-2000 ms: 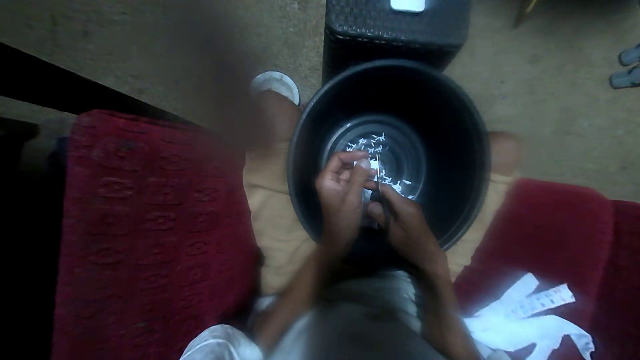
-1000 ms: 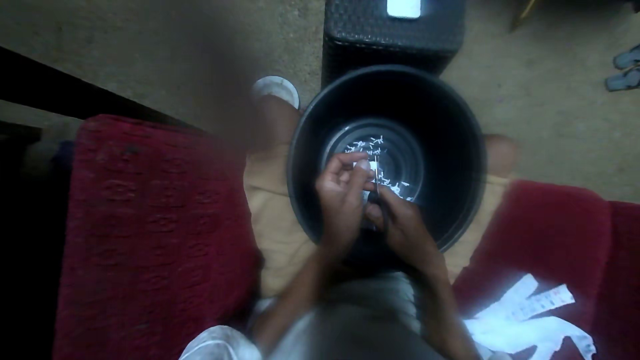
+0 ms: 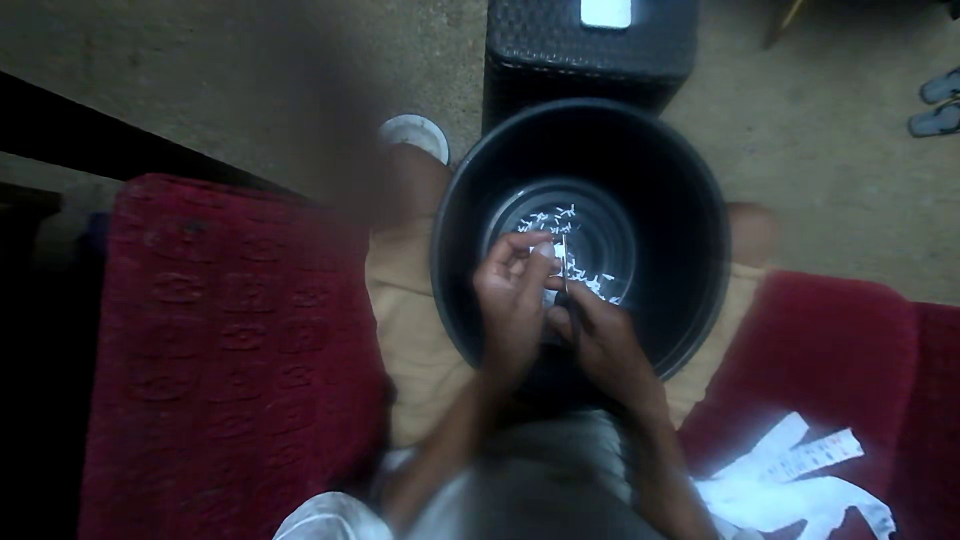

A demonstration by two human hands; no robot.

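My left hand [image 3: 514, 289] pinches a small white piece, seemingly paper [image 3: 559, 250], between thumb and fingers over a round black plastic tub [image 3: 716, 300]. My right hand [image 3: 600, 322] grips the dark handle of a scissors-like cutting tool [image 3: 565, 262], whose thin metal blade points away from me beside the white piece. Whether the blades are apart cannot be told. Several small white scraps [image 3: 592, 283] lie on the tub's bottom beneath and beyond the hands. The tub stands between my legs.
A black woven-pattern stool [image 3: 592, 56] with a white rectangular object [image 3: 606, 13] stands beyond the tub. Red upholstered seats [image 3: 247, 360] flank me; white strips and sheets [image 3: 787, 487] lie on the right one. A pale round dish [image 3: 416, 135] and grey sandals [image 3: 937, 118] are on the floor.
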